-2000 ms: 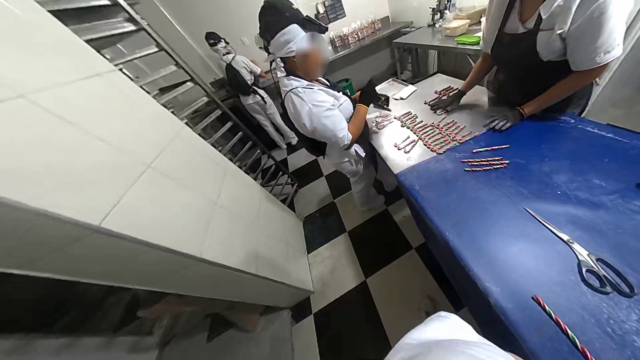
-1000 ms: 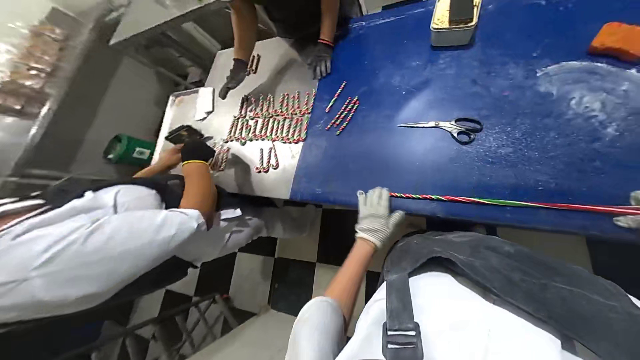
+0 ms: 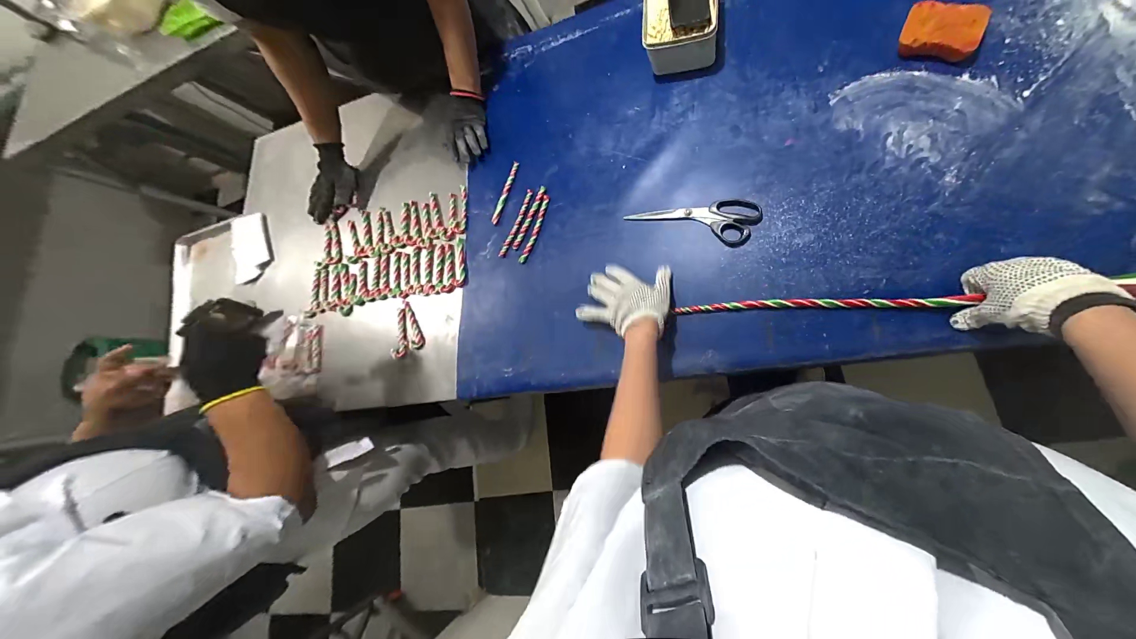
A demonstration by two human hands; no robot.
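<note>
A long twisted rope of red, green and white candy lies along the near edge of the blue tabletop. At its thin left end my left hand, in a white knit glove, rests with fingers spread on the table; the palm covers whatever lies under it. Toward the right edge of view, my right hand, in a dotted white glove, is closed around the rope. Scissors with black handles lie beyond the rope, blades pointing left. Several straight striped candy sticks lie to the left of them.
Rows of candy canes cover part of a steel tabletop at left. Two people with dark gloves work around it, near a metal tray. An open tin and an orange sponge stand at the blue table's far side.
The view has swung from the floor and coworkers to the blue table, bringing both my hands into sight. Since one second ago, the right hand shows more fully on the rope; the left stays at its end.
</note>
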